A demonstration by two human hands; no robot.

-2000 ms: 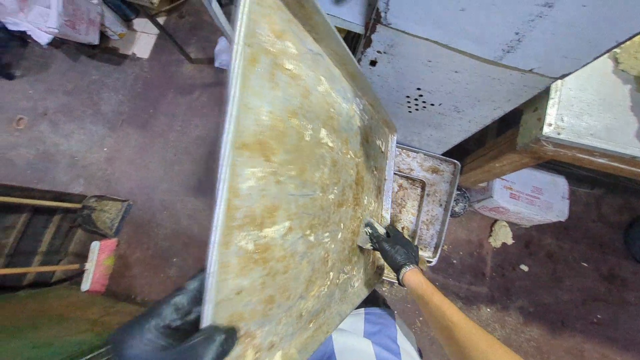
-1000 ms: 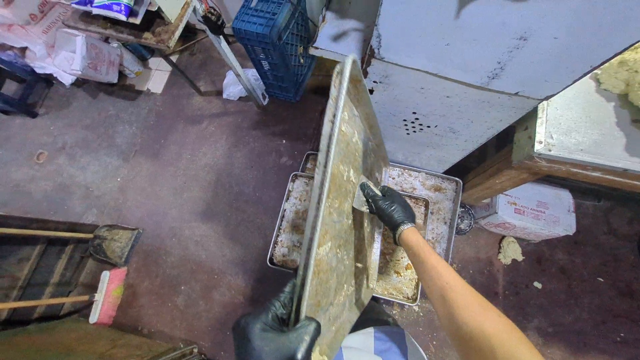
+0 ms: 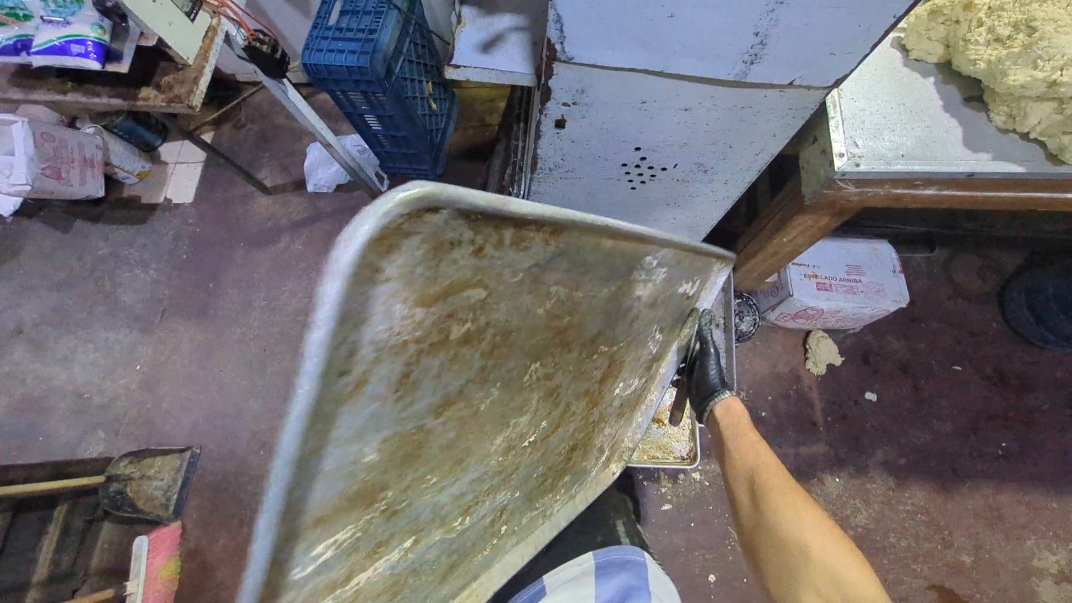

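Observation:
A large metal baking tray [image 3: 502,360], its inside stained brown with pale crusted residue, is tilted up in front of me and fills the middle of the head view. My right hand [image 3: 706,364], in a black glove, is at the tray's right rim; its fingers are partly hidden, and whether the scraper seen earlier is in it cannot be told. My left hand is out of view. Below and behind the raised tray, part of another soiled metal tray [image 3: 670,435] shows near the floor.
A metal-topped table [image 3: 921,117] with a mass of dough [image 3: 1005,67] stands at the right, a printed carton [image 3: 842,285] beneath it. A white metal cabinet [image 3: 670,142] and blue plastic crates [image 3: 381,84] are ahead. A dustpan [image 3: 151,484] and a broom [image 3: 157,563] are at lower left.
The tray has turned from nearly edge-on so that its stained inside faces me again. My left hand, seen at its lower edge a second ago, has gone out of view.

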